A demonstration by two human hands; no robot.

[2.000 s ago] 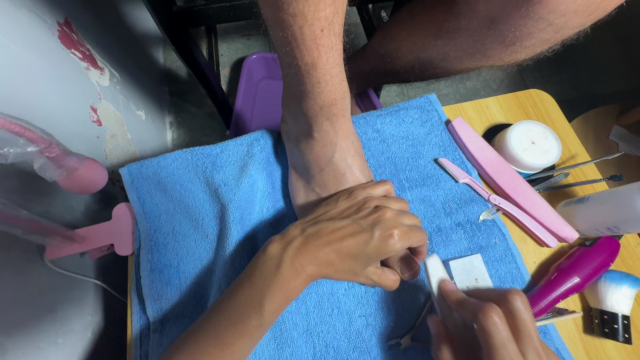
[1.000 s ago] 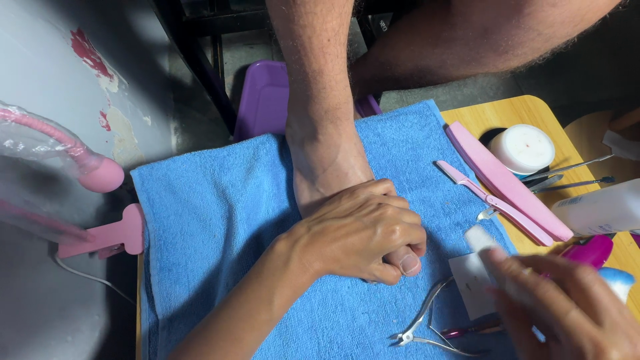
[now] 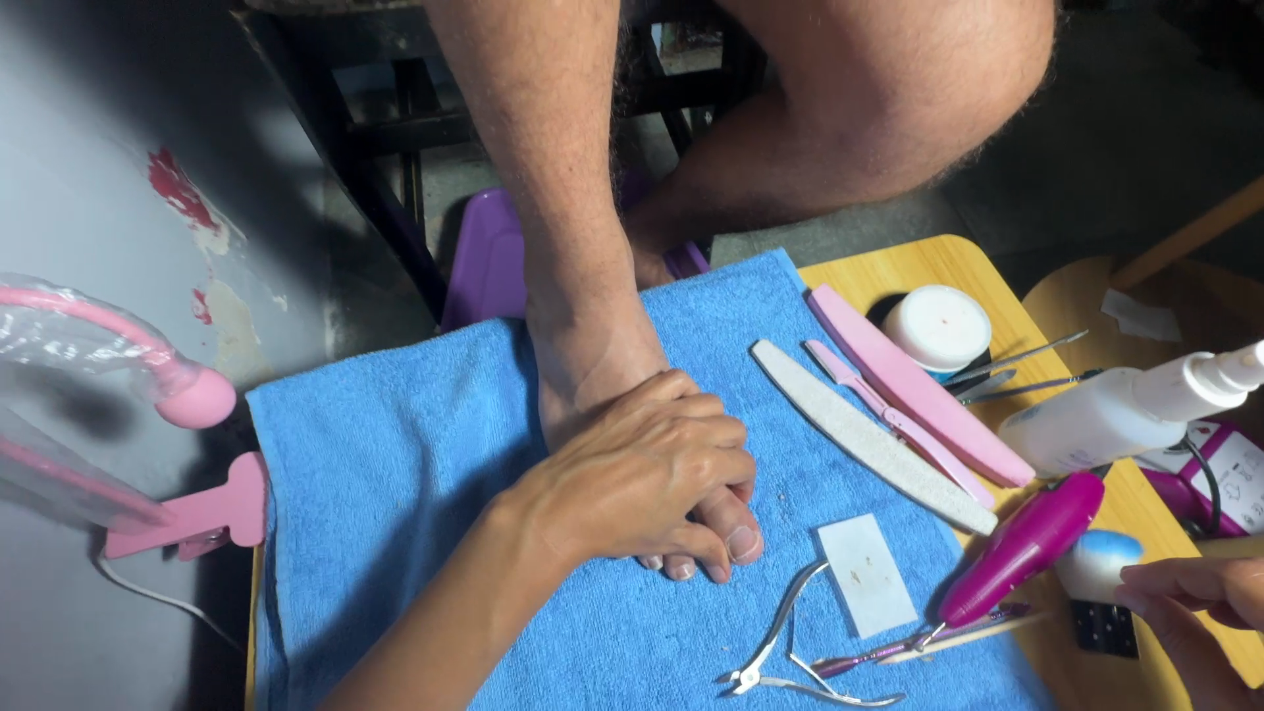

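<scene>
My left hand [image 3: 642, 474] is wrapped over the toes of another person's bare foot [image 3: 597, 365], which rests on a blue towel [image 3: 395, 444]; the big toe sticks out past my fingers. At the right edge, my right hand [image 3: 1200, 602] is partly cut off, its thumb and finger close beside a blue-and-white brush [image 3: 1101, 563]; whether it touches the brush is unclear. A grey nail file [image 3: 869, 439] lies beside a pink folding razor [image 3: 899, 420]. Nearer me are a white buffer block [image 3: 867, 576], metal cuticle nippers [image 3: 755, 671] and a magenta electric nail drill [image 3: 1022, 548].
A pink curved file [image 3: 918, 385], a white lidded jar [image 3: 938, 326], metal tools and a white spray bottle [image 3: 1096, 420] stand or lie on the wooden table [image 3: 908, 262]. A pink clamp [image 3: 197, 513] holds the left edge. A purple basin [image 3: 484, 257] is below, behind the towel.
My right hand has moved right, away from the foot. The grey nail file now lies on the towel beside the razor. My left hand stays on the foot.
</scene>
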